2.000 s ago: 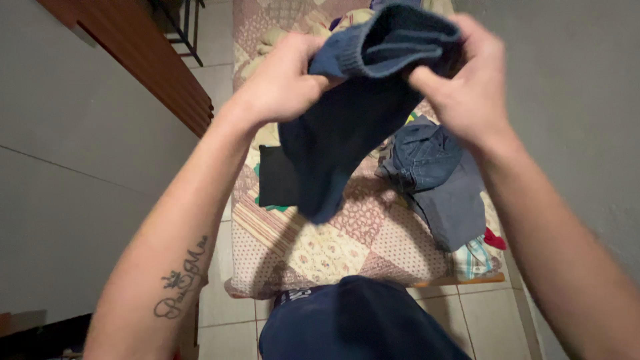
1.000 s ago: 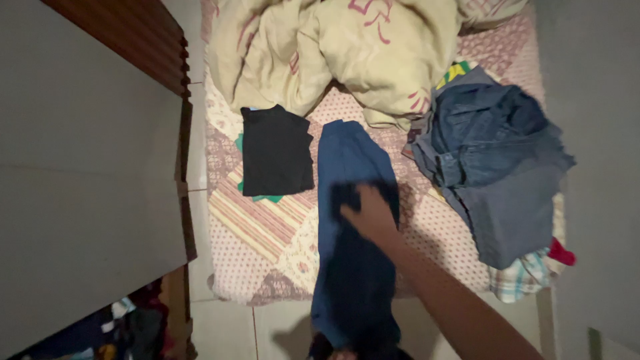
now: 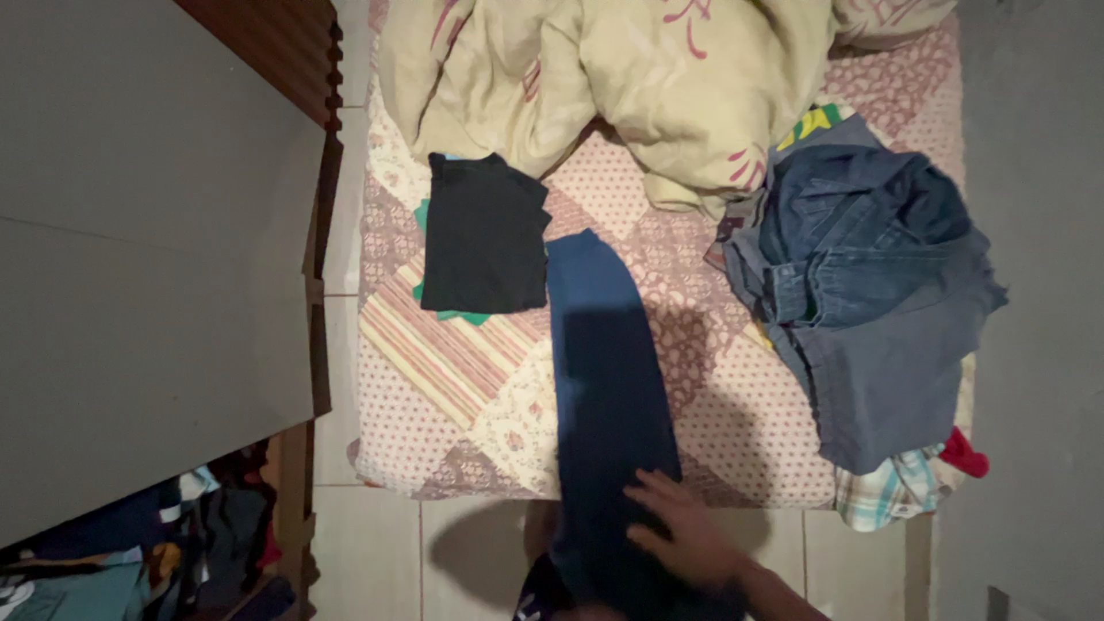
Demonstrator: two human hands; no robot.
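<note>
A dark blue garment [image 3: 608, 371], folded long and narrow, lies over the near edge of the bed and hangs toward me. My right hand [image 3: 681, 530] rests on its lower right part, fingers spread, gripping nothing that I can see. At the bottom edge a blurred bit of skin, perhaps my left hand [image 3: 591, 613], shows by the garment's lower end; its fingers are hidden. Just left of the garment sits a stack of folded clothes with a black one [image 3: 487, 237] on top and green cloth beneath.
A pile with blue denim clothing [image 3: 862, 233] and grey cloth [image 3: 888, 388] lies at the bed's right side, beside a wall. A cream blanket [image 3: 707, 78] is bunched at the far side. Clothes [image 3: 216, 526] fill an open compartment at lower left, below a grey panel [image 3: 155, 259].
The blue garment, held up in both hands two seconds ago, now lies on the bed. Since one second ago my right hand has moved down along it toward me.
</note>
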